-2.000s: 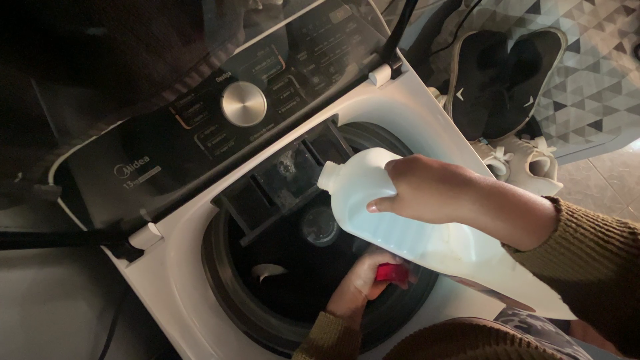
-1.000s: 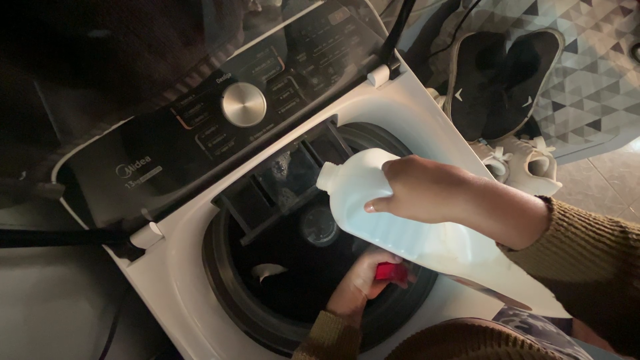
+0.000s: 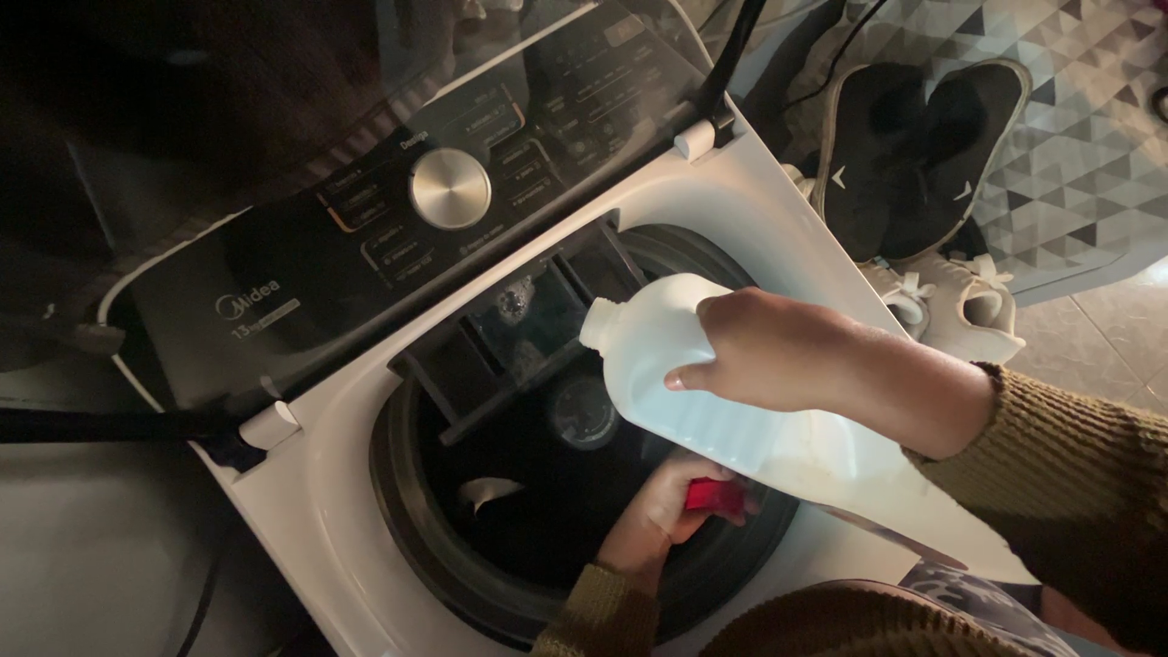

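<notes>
My right hand (image 3: pixel 776 351) grips a large translucent white plastic jug (image 3: pixel 730 429), tipped with its uncapped neck toward the dispenser drawer (image 3: pixel 525 324) of a top-loading Midea washing machine (image 3: pixel 356 520). Clear liquid shows in the drawer's middle compartment. Below the jug, over the drum opening, my left hand (image 3: pixel 680 497) holds a small red object (image 3: pixel 716 496), perhaps a cap; the jug's underside is close above it. Dark contents fill the drum (image 3: pixel 547 511), with a pale scrap (image 3: pixel 490 493) at the left and a round translucent part (image 3: pixel 584 413) near the middle.
The raised lid (image 3: pixel 228 109) stands over the control panel (image 3: pixel 260 319) and its silver knob (image 3: pixel 450 189). To the right are black flip-flops (image 3: pixel 912 164), white shoes (image 3: pixel 967 306) and a triangle-patterned mat (image 3: pixel 1095 119) on floor tiles. A dark cable (image 3: pixel 201 598) runs at lower left.
</notes>
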